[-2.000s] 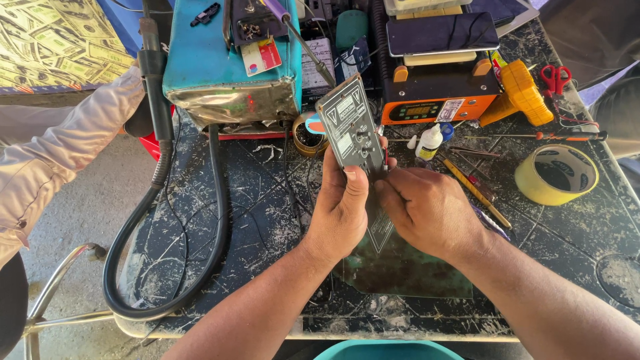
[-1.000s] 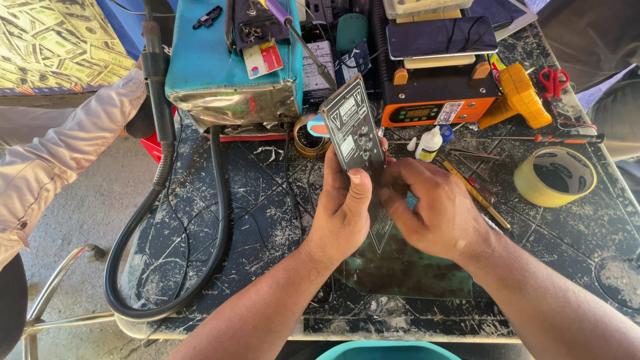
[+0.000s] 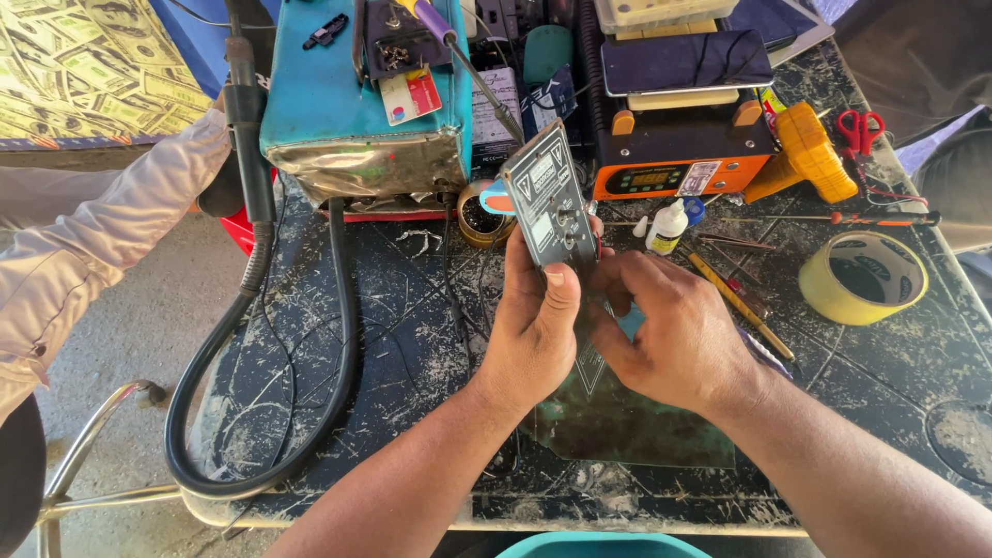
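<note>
My left hand (image 3: pixel 539 333) holds a flat grey metal panel (image 3: pixel 545 198) upright and tilted, thumb on its near face; the panel bears printed warning triangles, writing and a few small fittings. My right hand (image 3: pixel 674 329) is at the panel's right side with bent fingers, and whether they grip anything is hidden. Below both hands a dark green mat (image 3: pixel 635 426) lies on the worn black table. Beyond the hands stand a white dropper bottle (image 3: pixel 666 227) and a roll of tape (image 3: pixel 474 221), with a blue and orange object (image 3: pixel 496 198) partly behind the panel.
A teal-covered box (image 3: pixel 364 85) with a thick black hose (image 3: pixel 349 310) is at the left. An orange and black device (image 3: pixel 674 167) carries a phone (image 3: pixel 686 62). At the right lie yellow tape (image 3: pixel 862 277), red scissors (image 3: pixel 860 132) and a yellow-handled tool (image 3: pixel 736 302). Another person's sleeve (image 3: pixel 116 240) is at far left.
My right hand has shifted a little beside the panel, its fingers changing their bend. My left hand still holds the panel in nearly the same place.
</note>
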